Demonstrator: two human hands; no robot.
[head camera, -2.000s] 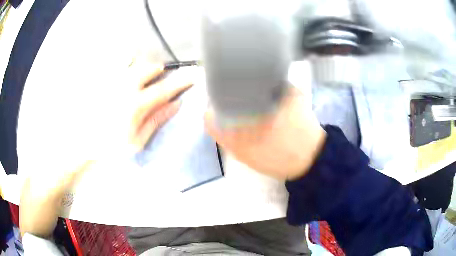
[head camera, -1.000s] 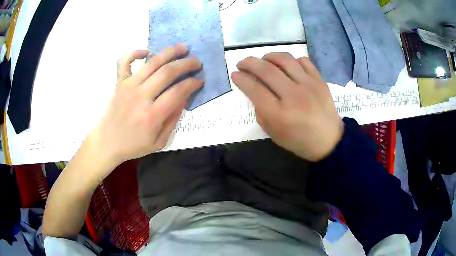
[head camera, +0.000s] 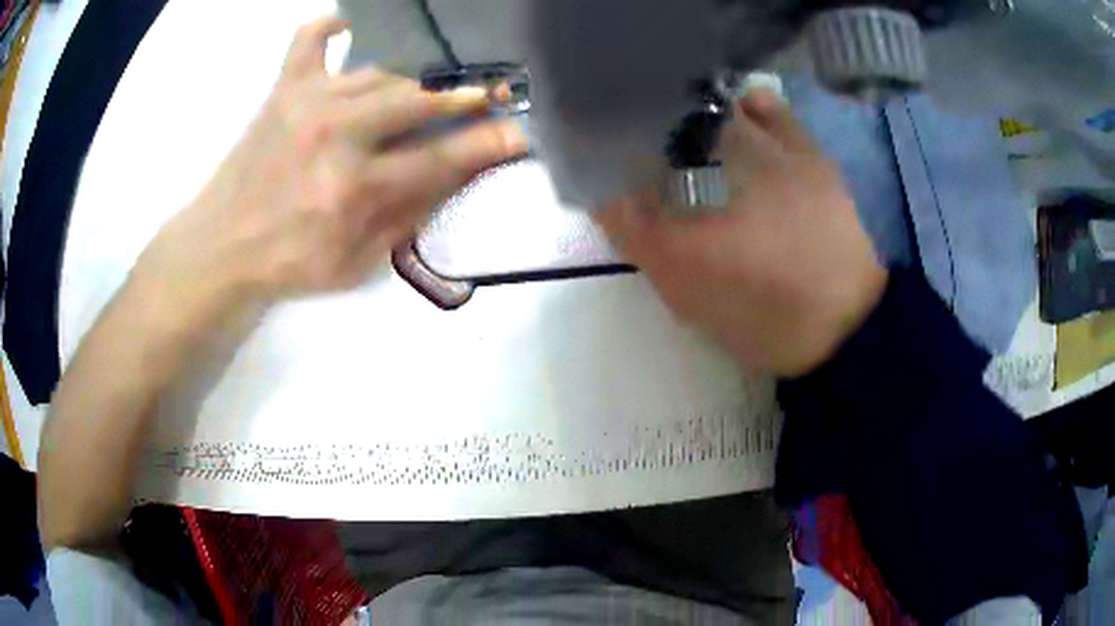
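Note:
The sewing machine head (head camera: 636, 98) hangs large and blurred over the top centre. My left hand (head camera: 330, 184) is left of it, its fingertips near a small dark metal part (head camera: 489, 83). A grey surface (head camera: 379, 37), perhaps a cut panel, shows above my left fingers. My right hand (head camera: 770, 245) is right of the head and partly behind it, its fingertips hidden or blurred. Whether either hand grips anything is not clear. The pale bed plate (head camera: 526, 220), with a rounded dark-edged tab (head camera: 434, 279) at its corner, lies between my hands.
A long black strip (head camera: 43, 245) lies at the left table edge. Grey-blue sewn pieces (head camera: 978, 208) lie right of my right hand. A dark phone (head camera: 1076, 263) and a yellow pad (head camera: 1082, 355) are at the far right. Red baskets (head camera: 275, 563) show below the printed-ruler table edge.
The view has shifted, and the machine head is in it again. Both hands are now higher, beside the head. The grey-blue panel no longer shows in front between my hands.

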